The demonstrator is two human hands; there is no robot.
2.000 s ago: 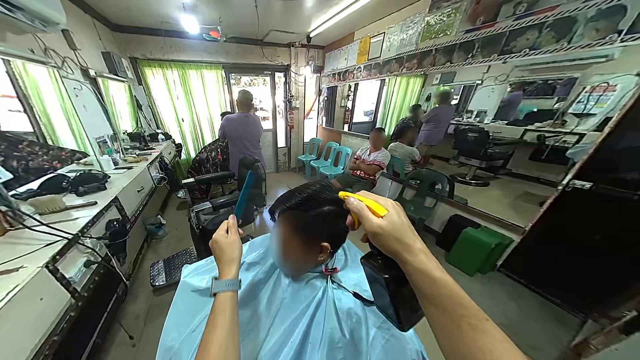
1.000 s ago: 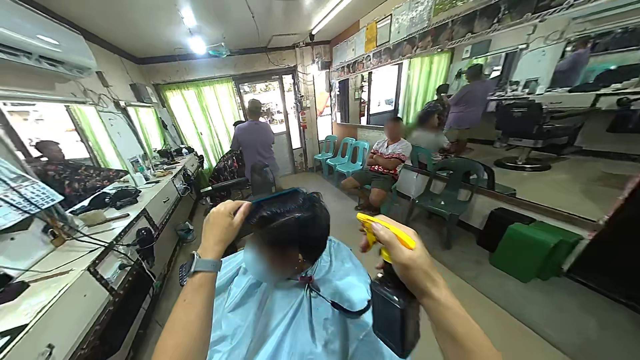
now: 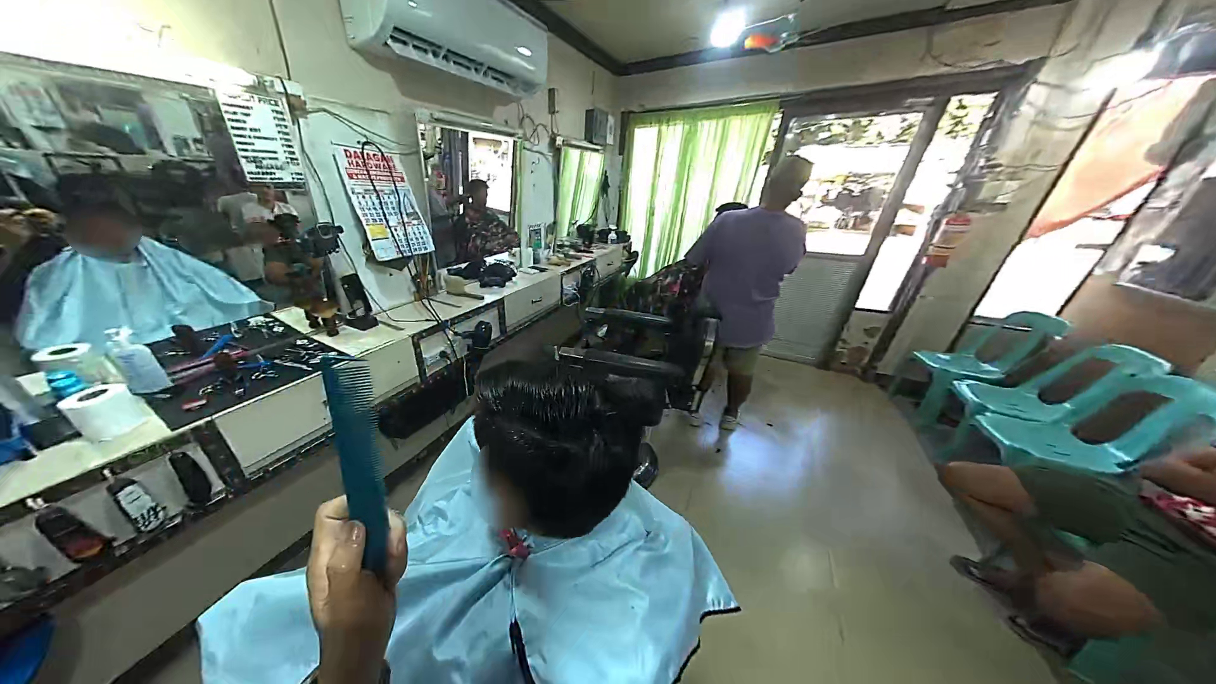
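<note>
My left hand [image 3: 353,560] grips a blue hair comb [image 3: 353,456] upright, teeth to the right, at the lower left of the head view. Just right of it, and apart from the comb, is the dark, wet-looking hair [image 3: 565,446] of a seated person. A light blue barber's cape [image 3: 608,589] covers this person's shoulders, with a small red piece at the neck. My right hand is out of the frame, and so is the yellow-headed spray bottle seen earlier.
Left runs a counter [image 3: 275,418] with a paper roll [image 3: 103,411], a pump bottle [image 3: 136,361] and tools on a dark mat. Ahead are a black barber chair [image 3: 655,351] and a standing person [image 3: 750,266]. Turquoise plastic chairs [image 3: 1064,418] and a seated person's legs [image 3: 1073,560] are at right.
The comb, on the person's hair one second ago, is now held up left of the head. My right hand and the spray bottle have left the view, which has swung left.
</note>
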